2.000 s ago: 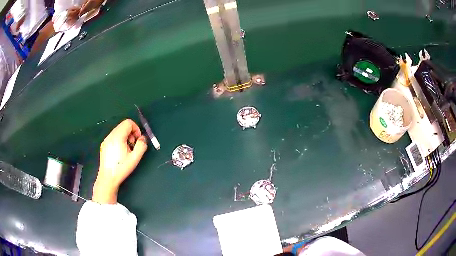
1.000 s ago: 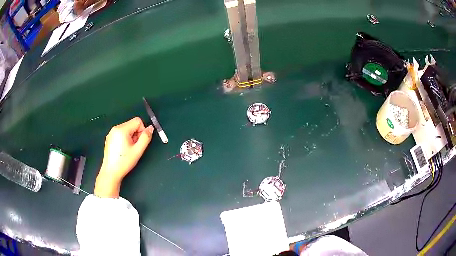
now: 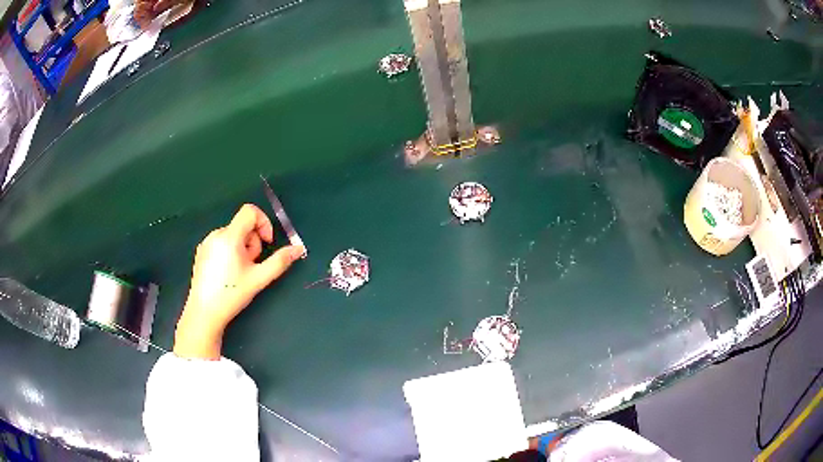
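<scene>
My left hand (image 3: 236, 275) is over the green surface with thumb and index finger apart. The thumb tip is at the pale end of the tweezers (image 3: 284, 217), which lie flat. Round PCB assemblies lie right of the hand (image 3: 349, 271), below the post (image 3: 470, 201) and above the pad (image 3: 495, 337), the last with thin wires. The cream-white work pad (image 3: 466, 411) is at the bottom edge. Of my right arm, only a white sleeve, a blue wrist band and a sliver of skin show at the bottom edge; the hand is mostly cut off or hidden.
Metal post (image 3: 442, 77) stands at centre back. Solder spool (image 3: 117, 305) and clear bottle (image 3: 38, 311) are at left; solder wire runs under my left arm. Black fan (image 3: 681, 117), tub of white pieces (image 3: 720, 212) and cabled device are at right. Another person's hand is at upper left.
My left thumb has moved right to the tweezers' pale end. A round assembly behind the post now shows fully on its left side. The view has shifted slightly.
</scene>
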